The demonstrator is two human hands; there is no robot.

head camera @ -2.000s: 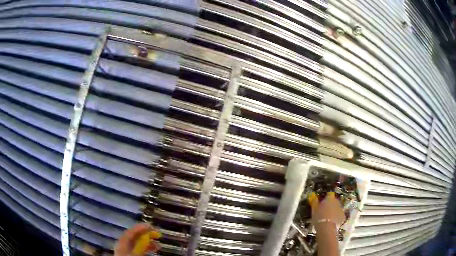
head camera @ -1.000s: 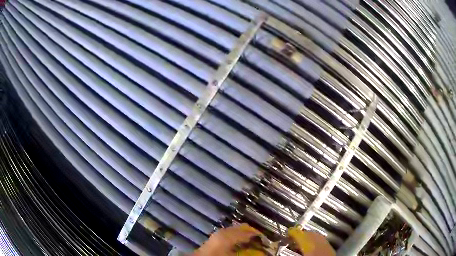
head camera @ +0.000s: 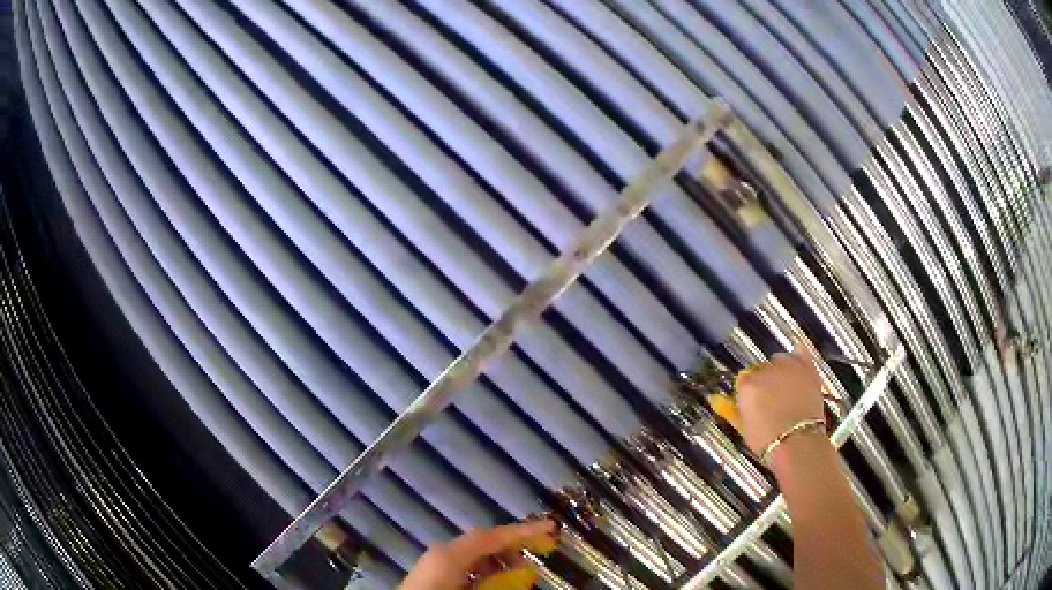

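Lavender-grey cloth [head camera: 381, 184] covers the long parallel tubes. Small metal clips [head camera: 623, 461] line its edge, where the bare shiny steel tubes [head camera: 692, 496] begin. A rectangular metal frame [head camera: 542, 288] lies across cloth and tubes. My right hand [head camera: 782, 403], with a bracelet and yellow on the fingertips, is at the upper part of the clip row; whether it holds a clip is hidden. My left hand [head camera: 485, 559], also yellow-tipped and cut off by the bottom edge, is at the lower clips; its grip is unclear.
Pale cloth [head camera: 992, 415] covers tubes at the right. A dark gap runs along the left side of the rack, with another set of thin shiny tubes [head camera: 69, 461] beyond it. Small brownish pieces [head camera: 733, 190] sit inside the frame's corner.
My right hand was in the white clip bin, then beside my left hand, and is now apart at the upper clips. The view has turned and the bin has left the picture.
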